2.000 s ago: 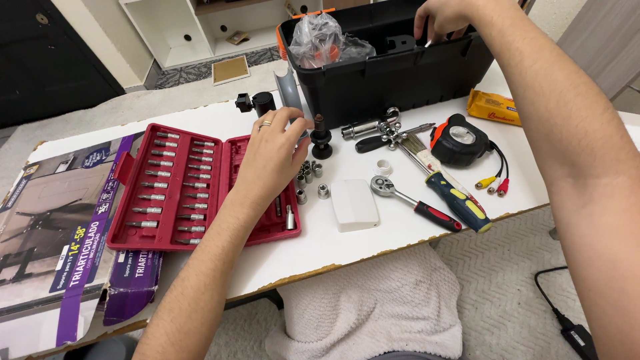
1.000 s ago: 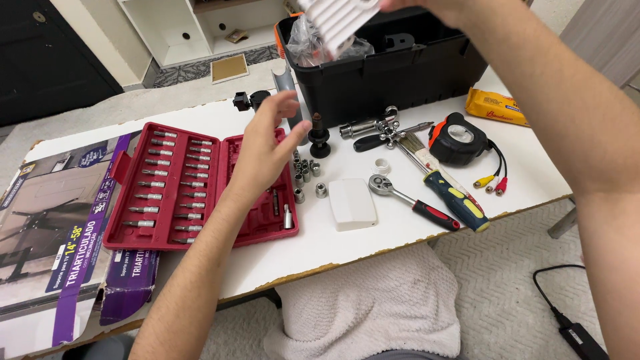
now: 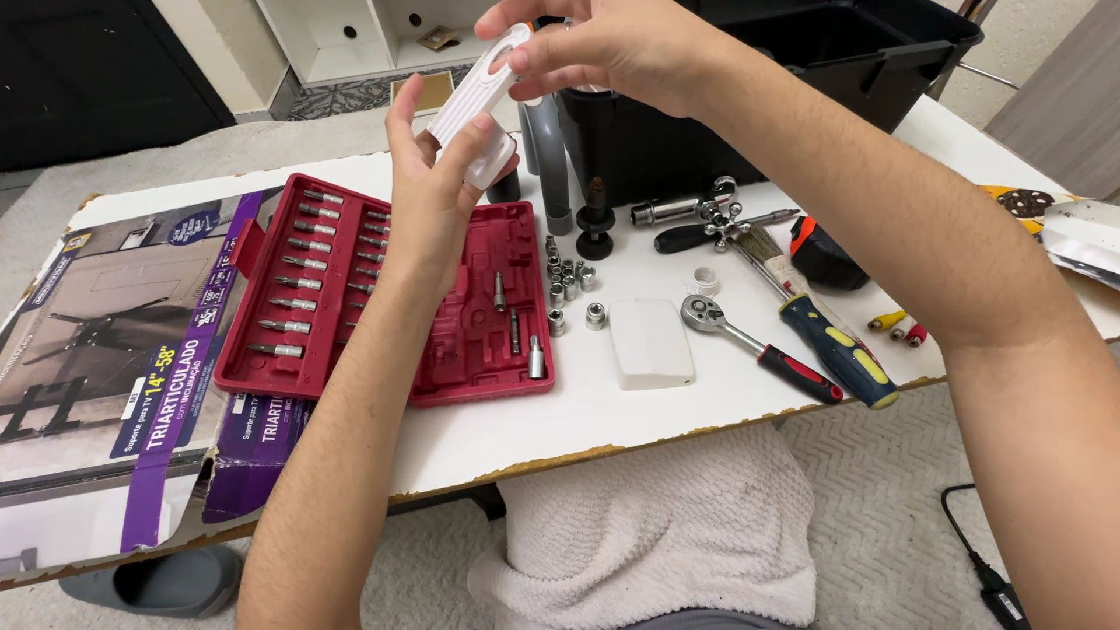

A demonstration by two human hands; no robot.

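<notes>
A white ribbed plastic piece [image 3: 479, 86] is held up between my hands, above the back of the table. My left hand [image 3: 442, 171] grips its lower end between thumb and fingers. At its upper end, my right hand [image 3: 595, 57] has fingers around an oval opening. Below my left forearm lies the open red bit case [image 3: 477, 341] with rows of screwdriver bits. Small sockets [image 3: 569, 284], a white plastic cover [image 3: 650, 341] and a ratchet wrench [image 3: 761, 350] lie to its right. A blue and yellow handle [image 3: 838, 350] lies beside the ratchet.
The black toolbox [image 3: 682, 140] stands at the back, near a grey curved pipe [image 3: 549, 171]. A tape measure [image 3: 825, 254], a paintbrush [image 3: 763, 249] and RCA plugs [image 3: 897, 326] lie at right. A printed cardboard box [image 3: 114, 350] covers the left side.
The white ribbed piece has come up out of the toolbox area in my right hand and moved left. My left hand has risen from over the table and now grips it too.
</notes>
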